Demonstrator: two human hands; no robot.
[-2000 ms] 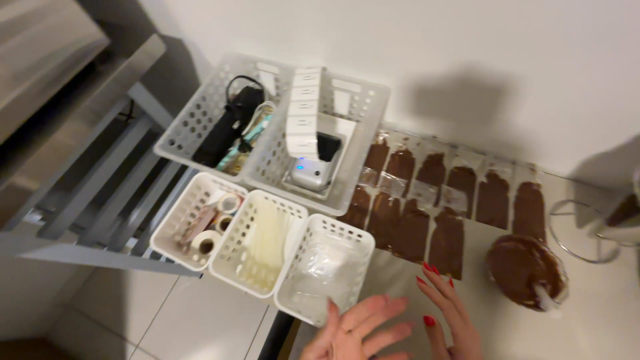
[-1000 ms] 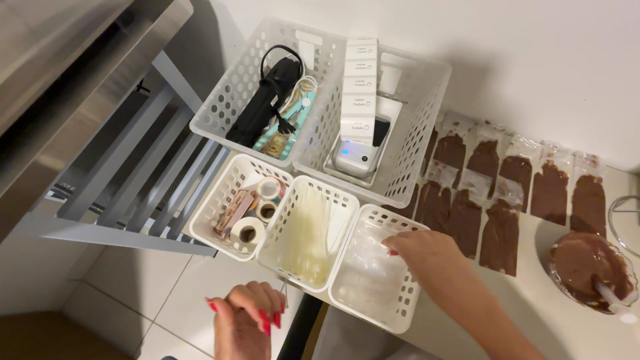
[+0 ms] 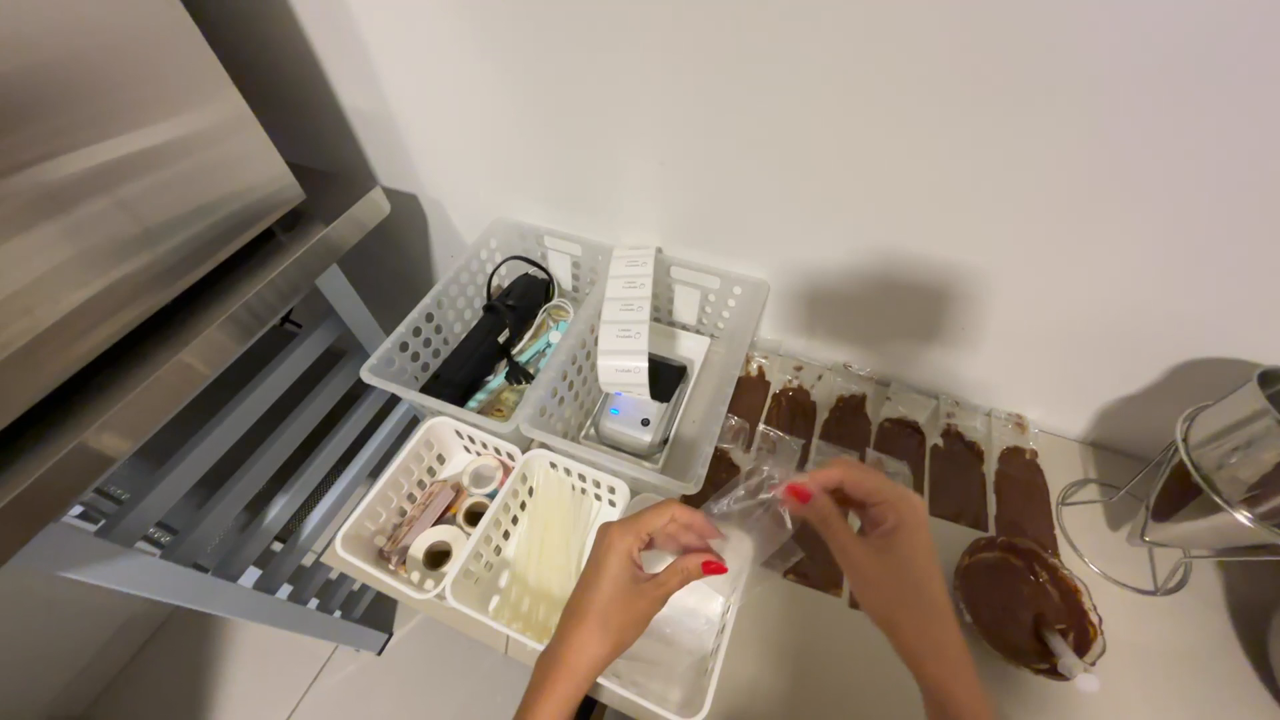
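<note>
My right hand (image 3: pixel 850 505) pinches a clear plastic bag (image 3: pixel 755 485) between thumb and finger, above the brown-filled bags. My left hand (image 3: pixel 665 560) hovers over the right-hand small white basket (image 3: pixel 712 665), thumb and fingers curled with a gap between them; I see nothing in it. That basket holds clear plastic. Beside it a white basket (image 3: pixel 465 590) holds pale thin strips (image 3: pixel 545 550). Two rows of clear bags filled with a brown chocolate-like paste (image 3: pixel 960 480) lie along the wall, partly hidden by my right hand. A bowl of brown paste (image 3: pixel 1025 600) stands to the right, a utensil in it.
Behind stand two larger baskets, one with a black corded device (image 3: pixel 495 335), the other with a label printer (image 3: pixel 635 420) and its label strip (image 3: pixel 628 320). A small basket holds tape rolls (image 3: pixel 437 553). A metal funnel on a wire stand (image 3: pixel 1165 530) is at right, a slatted rack (image 3: pixel 230 480) at left.
My right hand has come out of the small basket with a clear bag and moved right. My left hand has moved from left of the baskets to over the right-hand small one.
</note>
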